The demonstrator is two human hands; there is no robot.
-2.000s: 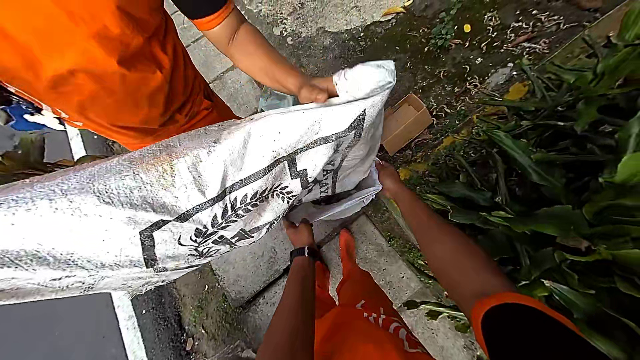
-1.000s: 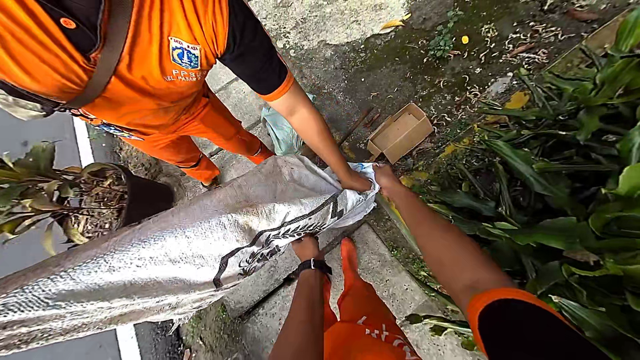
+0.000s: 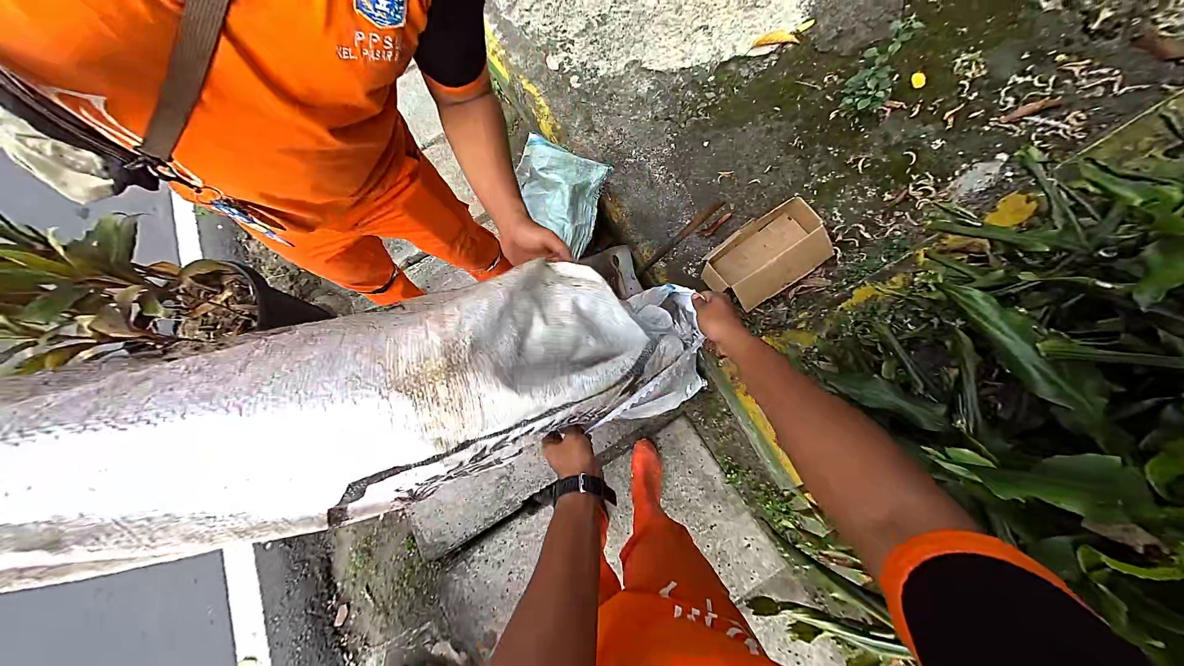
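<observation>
A long white woven plastic sack (image 3: 398,407) with dark print stretches from the left edge to the middle of the head view. My left hand (image 3: 571,453), with a black watch on its wrist, grips the sack's lower edge near its mouth. Farther right, my right hand (image 3: 718,319) holds the gathered white rim at the sack's end. Across from me a co-worker in orange has one hand (image 3: 536,242) at the top edge of the sack. What lies inside the sack is hidden.
An open cardboard box (image 3: 770,253) lies on the ground beyond my right hand. A pale green plastic sack (image 3: 561,192) is by the co-worker's legs. Leafy plants (image 3: 1045,370) border the right; a potted plant (image 3: 268,296) stands left. Concrete paving (image 3: 684,481) lies underfoot.
The co-worker's hand has moved back from the sack's mouth to its upper edge. The printed side of the sack has turned downward since the earliest frame. Both my hands remain on it.
</observation>
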